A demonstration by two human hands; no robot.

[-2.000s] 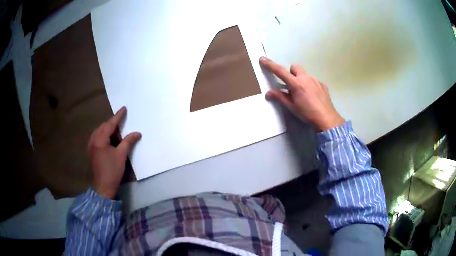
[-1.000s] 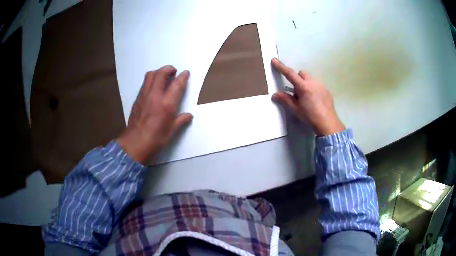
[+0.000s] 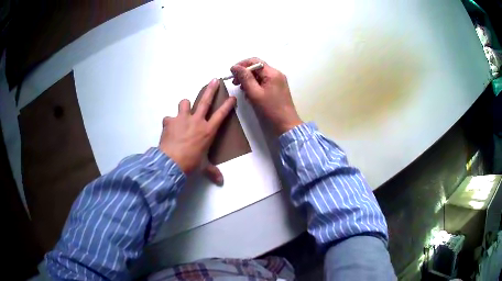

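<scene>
The white pattern template (image 3: 126,110) lies on the table with brown fabric (image 3: 234,140) showing through its window. My left hand (image 3: 192,129) lies flat with spread fingers across the window's left part, fingertips near its top corner, thumb on the card below. It holds nothing and hides part of the window. My right hand (image 3: 267,90) grips a thin white marking stick (image 3: 255,67); its tip is at the window's top corner, beside my left fingertips.
Brown fabric panels (image 3: 55,134) lie at the left, one with a dark round spot. More brown fabric (image 3: 71,24) is at the top left. The white table (image 3: 352,153) has a yellow-brown stain. A box (image 3: 473,200) stands beyond its edge at the lower right.
My left hand has moved from the card onto the window. My right hand has moved from the card's right edge to the window's top, the white stick now plainly visible. The template appears lower and more tilted.
</scene>
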